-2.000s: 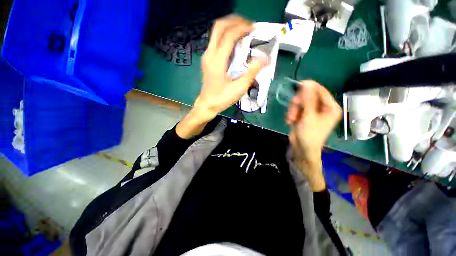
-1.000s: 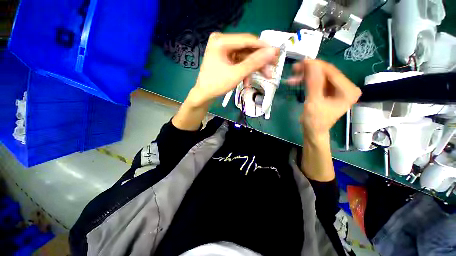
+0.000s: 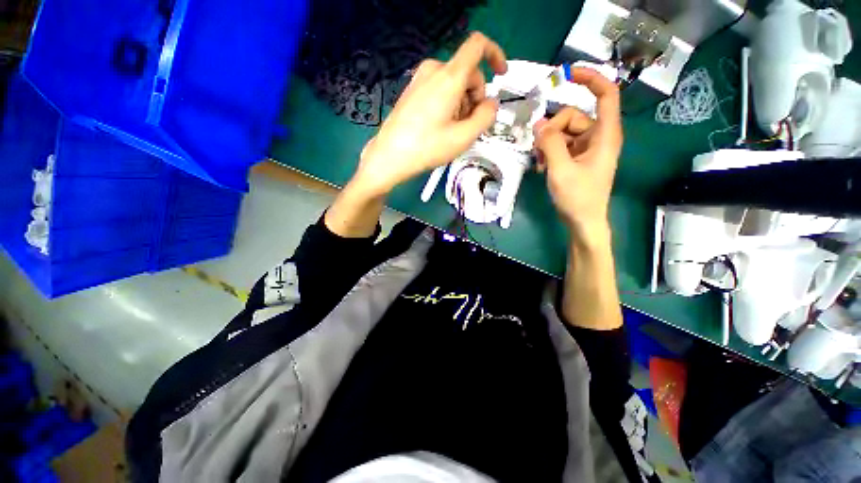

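A white camera housing (image 3: pixel 491 174) lies on the green bench in front of me, its rounded head with a dark round centre towards me and thin wires at its near end. My left hand (image 3: pixel 430 118) is over the housing's left side, fingers bent at its upper body. My right hand (image 3: pixel 583 151) is at its right side, fingertips curled against its edge. Both hands touch or nearly touch the housing. Whether the fingertips pinch a gasket cannot be seen. A tangled heap of whitish rings (image 3: pixel 692 98) lies at the upper right.
Blue bins (image 3: pixel 203 85) stand at the left. Dark face plates (image 3: pixel 363 57) are piled beyond my left hand. A metal screw feeder (image 3: pixel 631 42) stands beyond the housing. White units (image 3: pixel 755 283) crowd the right, with a thick black cylinder (image 3: pixel 765 186) over them. Another person's grey-clad leg (image 3: pixel 755 429) shows lower right.
The translucent loop seen earlier in my right hand is no longer visible. My right hand has moved up and left to the housing. My left fingers have lifted and spread at its upper part.
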